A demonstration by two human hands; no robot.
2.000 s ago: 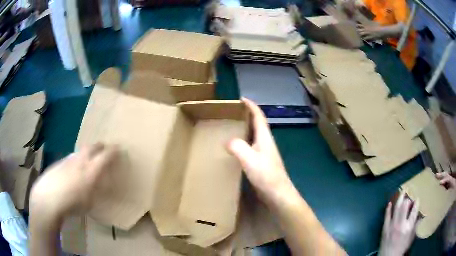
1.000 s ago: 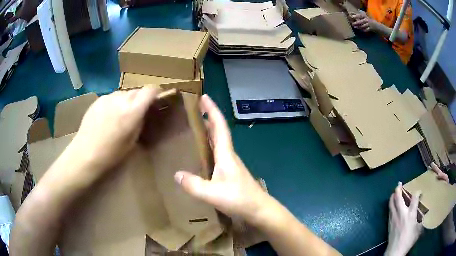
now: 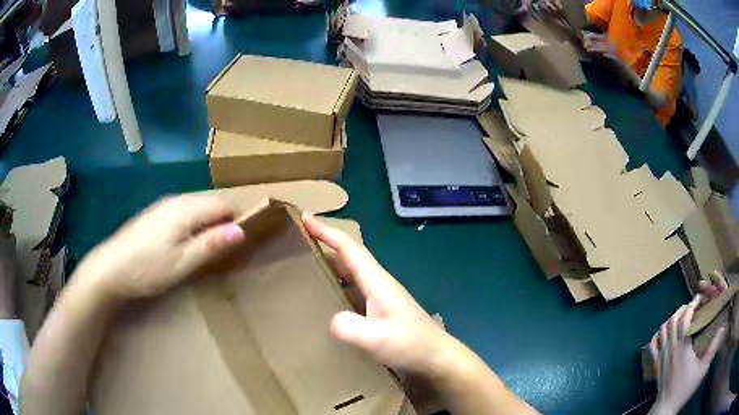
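Observation:
A part-folded box [image 3: 284, 324] lies in front of me, its far end turned up and a short dark slot near its lower end. My left hand [image 3: 162, 251] is on the far end wall, thumb on the top edge, partly blurred. My right hand [image 3: 381, 316] holds the right side wall, fingers outside along the edge and thumb over the inside. The large panel at the left is partly hidden by my left hand and forearm. A rounded ear of card [image 3: 300, 196] shows beyond the far end.
Two closed mailers [image 3: 279, 93] are stacked ahead. A digital scale [image 3: 442, 158] is right of them, with a blank stack [image 3: 421, 61] behind. More blanks [image 3: 583, 186] lie at right. Another person's hands [image 3: 685, 348] hold card at lower right. Pale posts [image 3: 117, 81] stand at left.
The box has turned so its length slants, and the rounded ear now shows beyond its far end. My left hand has moved lower over the far end wall. The person at lower right has tilted their card.

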